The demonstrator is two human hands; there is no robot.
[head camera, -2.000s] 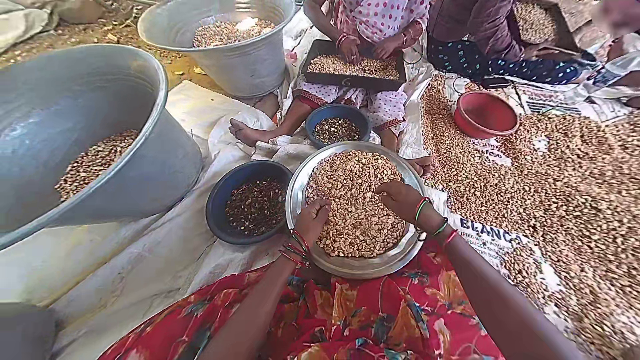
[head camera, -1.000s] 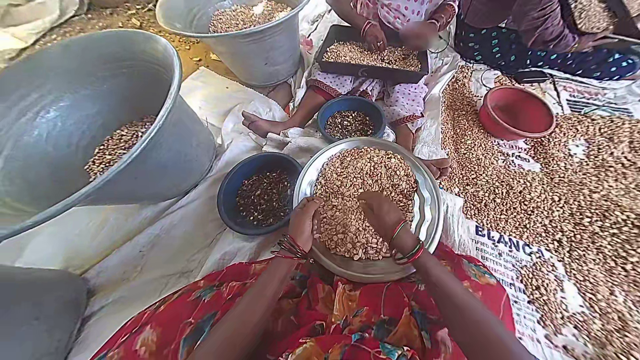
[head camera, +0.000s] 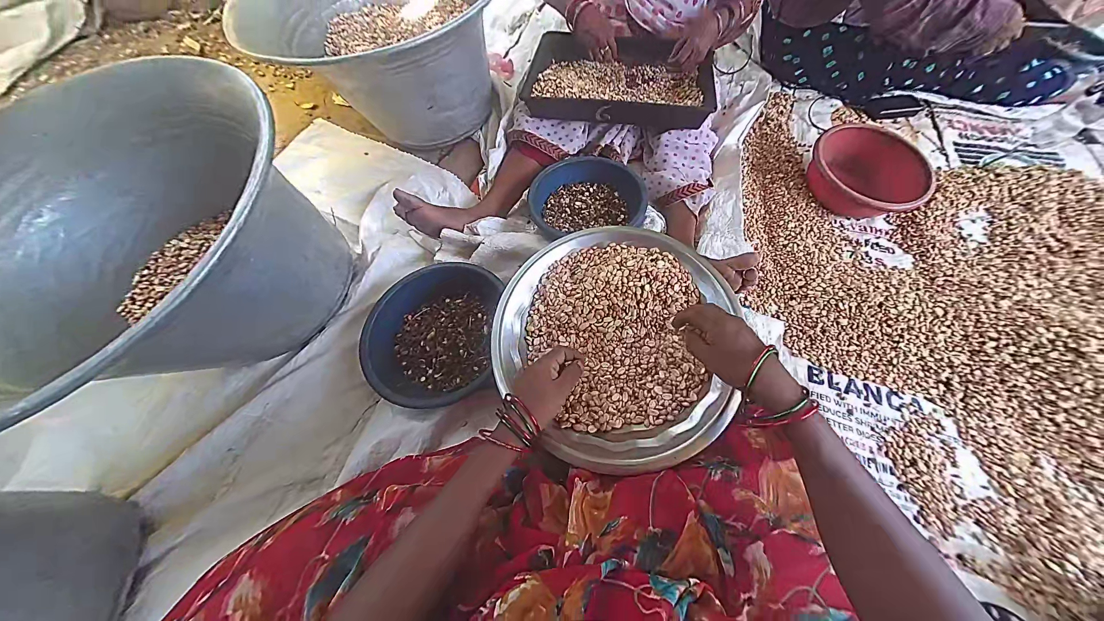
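Observation:
A round steel plate (head camera: 509, 323) rests on my lap, heaped with light brown seeds or nuts (head camera: 617, 332). Over its left part is my left hand (head camera: 548, 384), fingers curled at the edge of the heap; whether they pinch anything is too small to see. My right hand (head camera: 729, 345) is above the right side of the heap with its fingertips drawn together, and what lies between them is hidden. Left of the plate stands a blue bowl (head camera: 375, 345) of darker bits, and another blue bowl (head camera: 634, 185) stands just beyond the plate.
Large grey tubs (head camera: 302, 285) (head camera: 440, 95) stand at left and back. A person across from me works with both hands in a black tray (head camera: 621, 112). At right a red bowl (head camera: 871, 168) sits on spread seeds (head camera: 1018, 302); another person sits behind.
My right hand has moved from the middle of the heap toward the plate's right side. My left hand remains at the left side.

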